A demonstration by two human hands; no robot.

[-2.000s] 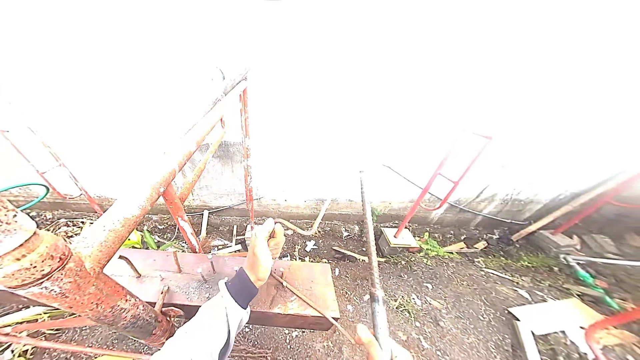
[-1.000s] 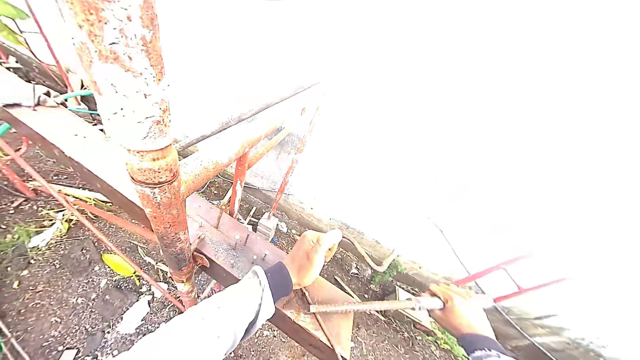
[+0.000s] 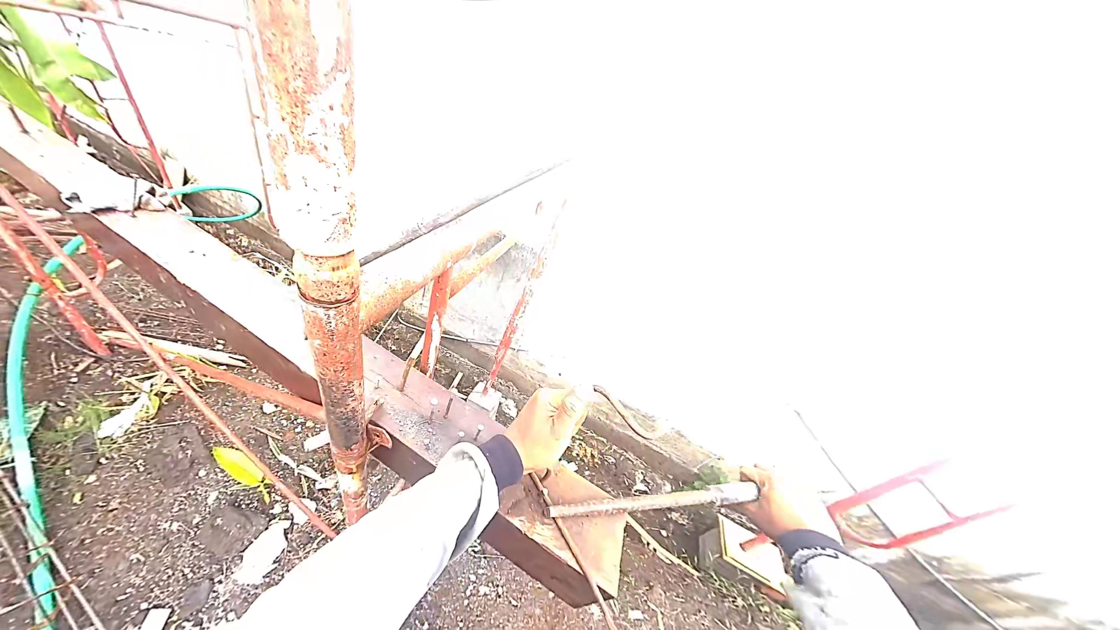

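My left hand (image 3: 547,427) is closed around a thin bent metal rod (image 3: 573,553), just above the end of a reddish-brown beam (image 3: 560,516). The rod curves out past the fist to the right and runs down across the beam's end. My right hand (image 3: 779,503) grips the pale end of a ribbed steel bar (image 3: 643,502). That bar points left, its tip beside the thin rod below my left hand. Several nails or short pins (image 3: 449,405) stand up from the beam farther back.
A rusty upright pipe (image 3: 331,350) stands left of my left arm, with slanting pipes behind it. A green hose (image 3: 22,420) lies at far left. A block (image 3: 744,556) sits below my right hand. Red metal frames (image 3: 919,516) are at right; the wall is overexposed.
The view has swung strongly. The ribbed bar pointed upward two seconds ago; it now lies nearly level toward the thin rod. My left hand still holds the thin rod.
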